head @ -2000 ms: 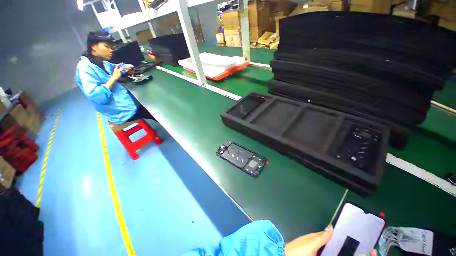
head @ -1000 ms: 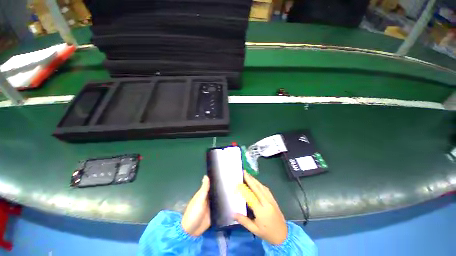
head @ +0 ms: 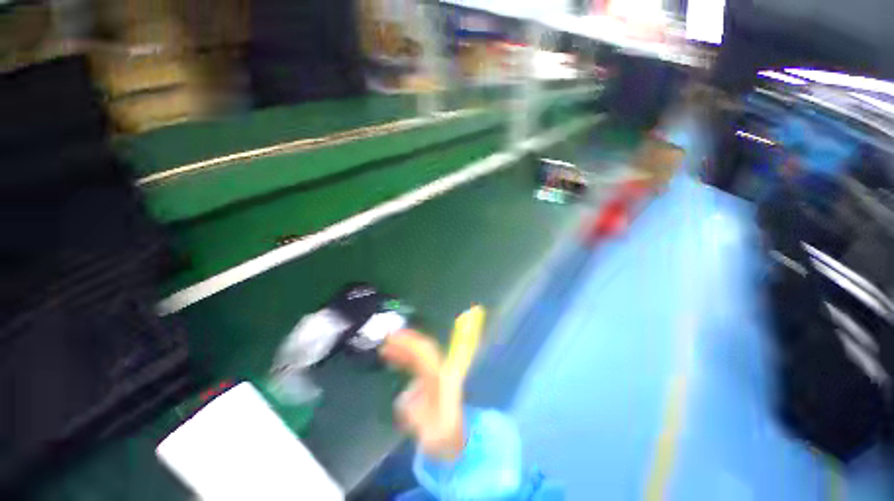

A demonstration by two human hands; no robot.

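The phone screen (head: 250, 448) shows a plain lit white face at the lower left and is cut off by the bottom edge. The green adapter board (head: 297, 403) lies beside its top end. A ribbon cable (head: 306, 342) runs from there to the black screen tester (head: 365, 305), which has a white label. My right hand (head: 427, 391) is raised beside the tester, blurred, with a yellow sleeve on one digit. It is off the screen, its fingers apart, and I see nothing held in it. My left hand is not in view.
The stacked foam trays (head: 74, 225) stand at the left. A white strip (head: 343, 227) runs along the green bench. A small blurred item (head: 561, 181) lies farther along, near a blurred red object (head: 610, 221). Blue floor and dark shapes are at the right.
The view has swung to the right and blurred. The screen now shows plain white. My right hand has left the screen. My left hand, the foam tray and the second screen are out of view.
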